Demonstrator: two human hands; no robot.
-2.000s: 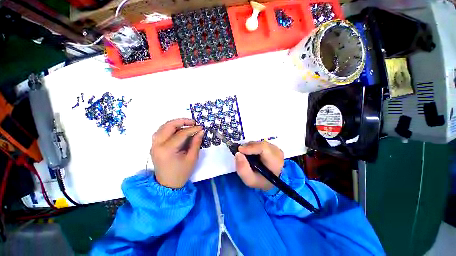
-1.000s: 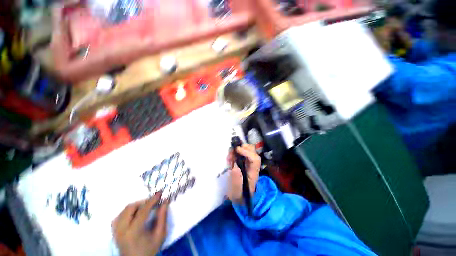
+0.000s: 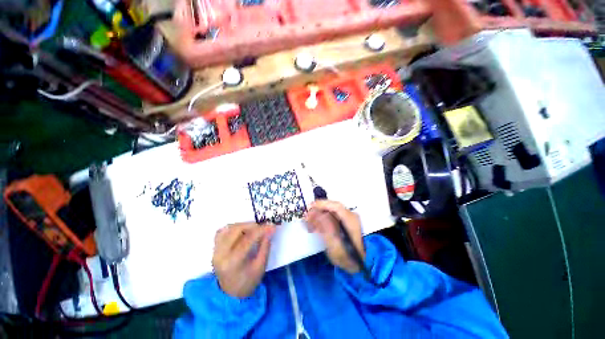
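The dark lattice PCB panel (image 3: 277,197) lies flat on the white sheet (image 3: 219,175) in front of me. My right hand (image 3: 337,235) holds the black soldering iron (image 3: 346,240) like a pen, its tip raised just right of the panel's upper right corner. My left hand (image 3: 243,257) is at the panel's lower left edge with thumb and fingertips together; whether a tiny component is pinched there is too small to tell. A loose pile of blue-black leaded components (image 3: 172,198) lies left of the panel.
Behind are the orange-red parts tray (image 3: 232,142) with a second dark panel (image 3: 270,119) and a small white knobbed piece (image 3: 312,96). To the right are the open round can (image 3: 393,118), black fan (image 3: 412,180) and yellow sponge (image 3: 467,126). An orange multimeter (image 3: 50,208) stands far left.
The view has swung back from the right. The iron has moved from the round can to beside the panel, in my right hand. My left hand stays near the panel's lower edge.
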